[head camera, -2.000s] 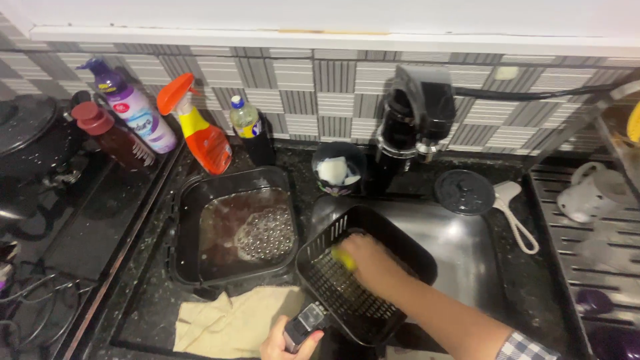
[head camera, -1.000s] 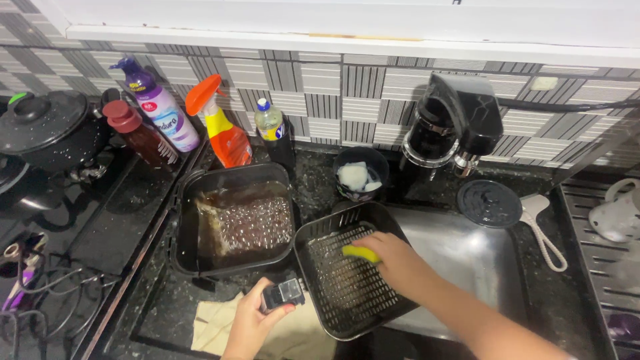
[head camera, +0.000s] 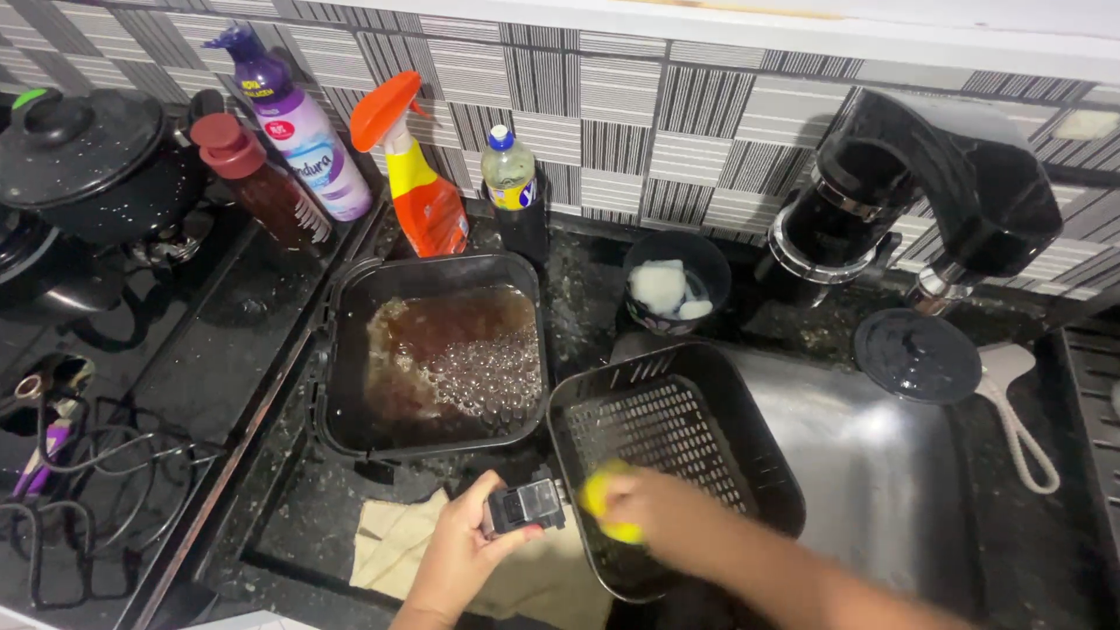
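Observation:
My left hand (head camera: 472, 538) grips the short black handle (head camera: 525, 507) of a perforated air fryer basket (head camera: 669, 420), which is tilted over the left edge of the steel sink (head camera: 875, 464). Inside the basket, my right hand (head camera: 656, 516), blurred, holds a yellow sponge (head camera: 612, 503) against the wall nearest the handle. Left of the basket stands a black square pan (head camera: 350, 367) holding brownish liquid (head camera: 437, 324) with foam on its right side. Beneath my left hand a beige cloth (head camera: 394, 534) lies on the dark stone counter.
Behind the pan stand an orange spray bottle (head camera: 429, 210), a detergent bottle (head camera: 512, 179), a purple bottle (head camera: 315, 157) and a reddish pump bottle (head camera: 262, 184). A small bowl (head camera: 678, 311) and black faucet (head camera: 971, 175) are behind the sink. A black pot (head camera: 96, 166) sits on the stove at left.
My right hand has moved with the sponge from the middle of the basket towards its handle side. My left hand still holds the handle.

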